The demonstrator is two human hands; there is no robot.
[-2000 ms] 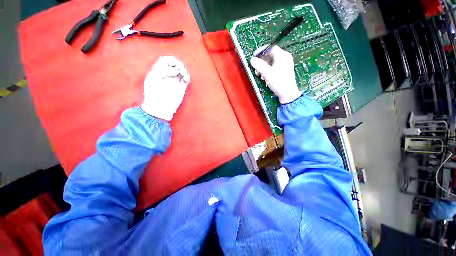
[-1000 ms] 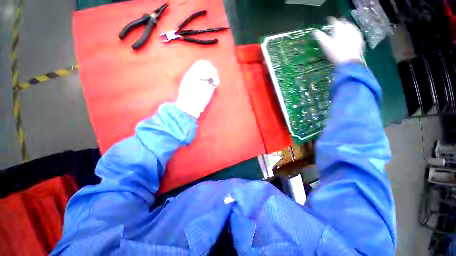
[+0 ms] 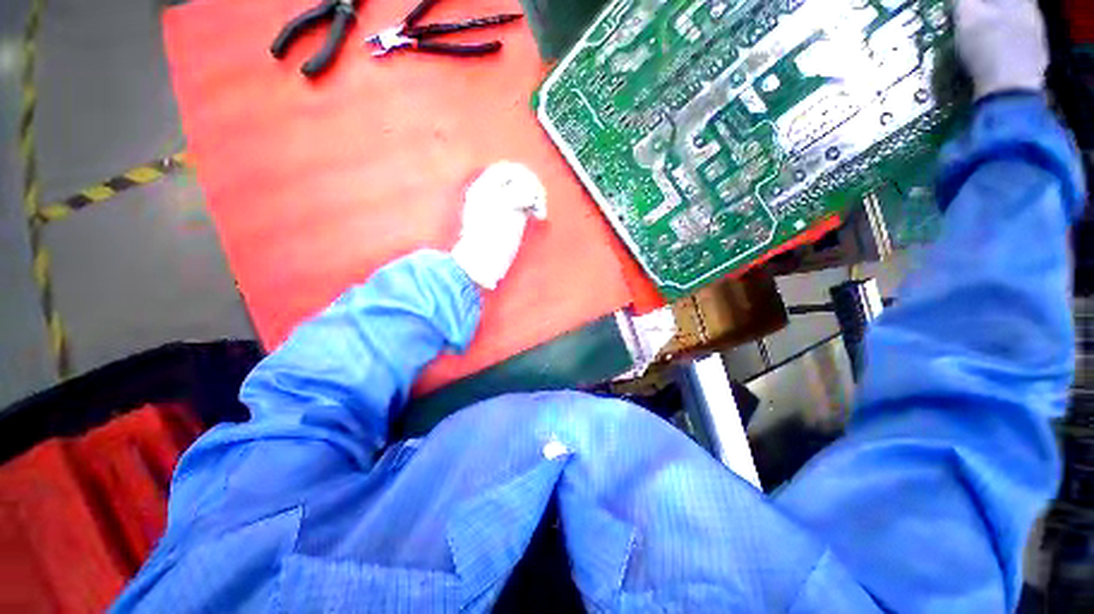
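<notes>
The green circuit board (image 3: 708, 132) is at the upper right, solder side showing, its near-left edge over the red mat. It looks lifted or tilted towards me, and its top is cut off by the frame. My right hand (image 3: 1002, 46), in a white glove, grips the board's far right edge; some fingers are hidden. My left hand (image 3: 494, 226), also white-gloved, is curled closed above the red mat (image 3: 348, 204), away from the board. I see nothing in it.
Black long-nose pliers (image 3: 318, 34) lie at the mat's top left, cut off by the frame. Diagonal cutters (image 3: 426, 42) lie beside them with a thin dark stick (image 3: 480, 22). Brown cardboard (image 3: 732, 314) and a metal rail (image 3: 717, 420) are below the bench edge.
The dark stick has gone from my right hand to the cutters. My right hand has moved right and grasped the board, which now looks larger and raised. My left hand stays curled over the mat.
</notes>
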